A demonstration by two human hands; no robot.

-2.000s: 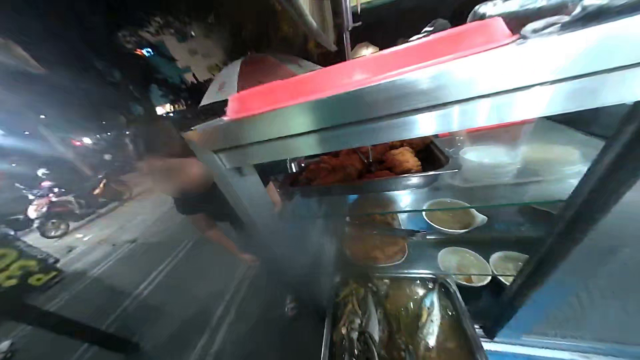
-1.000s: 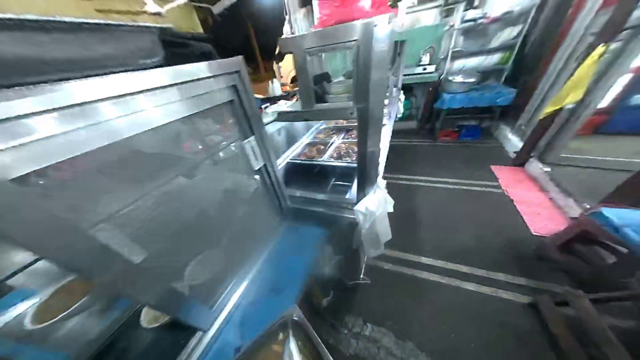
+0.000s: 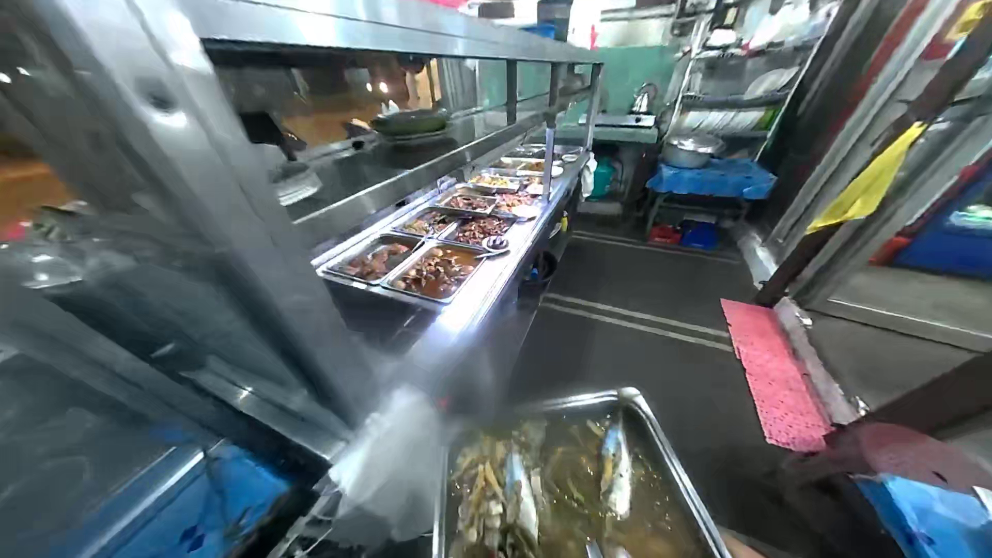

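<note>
A rectangular stainless-steel tray (image 3: pixel 686 474) of fish in brownish broth fills the bottom centre of the view. Two silvery pieces of fish (image 3: pixel 618 473) lie in the liquid with pale, strip-like pieces around them. At the tray's lower right side, a small part of my right hand (image 3: pixel 742 545) shows against the outer edge; the rest of it is cut off by the frame. My left hand is not seen. Left of the tray hangs a whitish plastic bag (image 3: pixel 391 465), blurred.
A metal-framed food counter (image 3: pixel 496 283) with several dish-filled trays (image 3: pixel 438 271) runs ahead on the left. Its near post (image 3: pixel 225 178) stands close. Pink mats (image 3: pixel 775 376) lie on the dark floor at right, near a blue-covered stool or seat (image 3: pixel 922 511). A large pot (image 3: pixel 692 149) stands on a blue-covered table.
The view has swung far round, from the street side to the walkway along the counter. The fish tray, low in the view two seconds ago, has moved along with me.
</note>
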